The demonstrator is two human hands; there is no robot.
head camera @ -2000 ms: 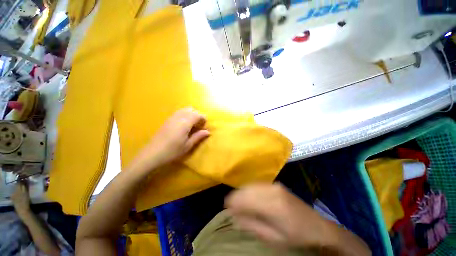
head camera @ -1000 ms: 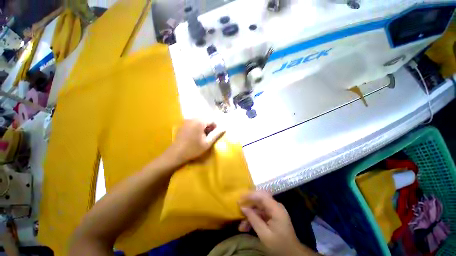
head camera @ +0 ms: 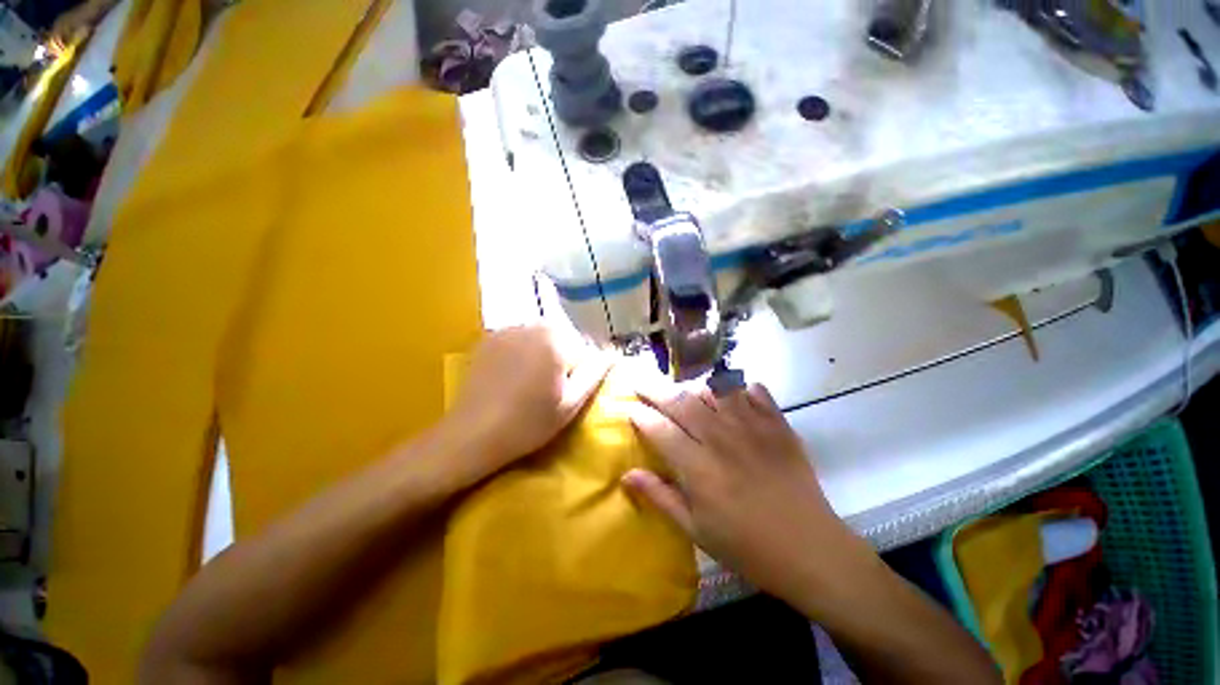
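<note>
A mustard-yellow garment piece (head camera: 569,549) lies at the table's front edge, its upper end just below the sewing machine's needle area. My left hand (head camera: 519,395) presses on its upper left part, fingertips close to the needle area. My right hand (head camera: 723,468) lies on its upper right part, thumb and fingers on the cloth. The white sewing machine (head camera: 789,147) has a blue stripe and a shiny metal guard (head camera: 686,288) in front of its head. The needle and presser foot are mostly hidden by the guard, my fingers and glare.
Long layers of yellow cut panels (head camera: 147,348) cover the table's left. A green basket (head camera: 1161,515) with yellow, red and pink scraps stands below at the right. A thin rod (head camera: 937,363) with a yellow scrap (head camera: 1020,325) lies right of the needle. The table edge (head camera: 923,513) is ribbed.
My right hand has moved up from the cloth's lower right corner to near the needle area. My left hand remains on the cloth, now closer to the needle. The view has shifted over the machine head.
</note>
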